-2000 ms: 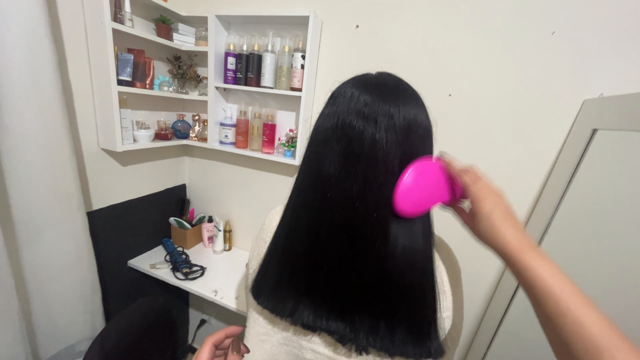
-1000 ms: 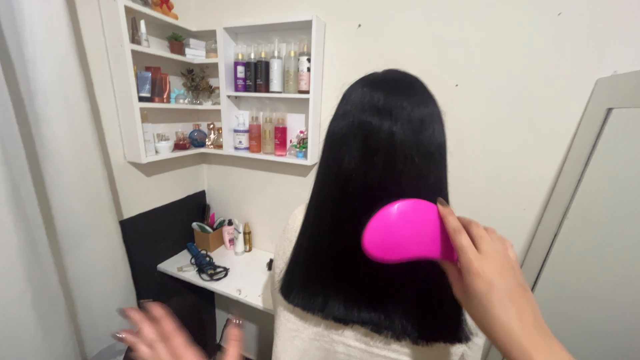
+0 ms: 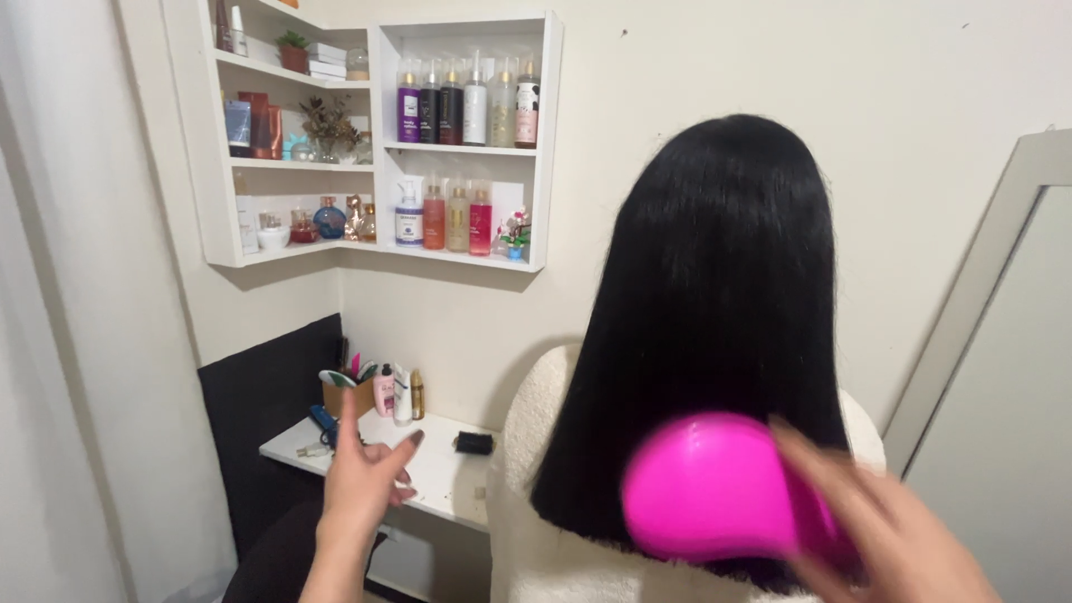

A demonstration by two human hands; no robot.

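Note:
Long straight black hair [image 3: 720,276] hangs down the back of a person in a cream fleecy top [image 3: 536,435], who faces away. At the lower right, my right hand [image 3: 879,519] grips a bright pink palm hairbrush [image 3: 712,486]. The brush lies over the lower ends of the hair; its bristles are hidden, and motion blurs both brush and hand. My left hand [image 3: 368,477] is raised at the lower left with the index finger pointing up and the thumb apart. It holds nothing and appears in front of the white shelf table, left of the person.
White wall shelves [image 3: 544,142] with bottles hang at the upper left. Below, a white table [image 3: 444,494] bears a cardboard box [image 3: 356,398], bottles, a black roller-like item [image 3: 474,443] and a blue corded tool [image 3: 322,419]. A framed mirror [image 3: 988,335] leans at right, a curtain [image 3: 75,293] hangs left.
The pink brush in my right hand has moved down from mid-length to the hair's lower ends. My left hand has come up from the bottom edge, more of it now showing.

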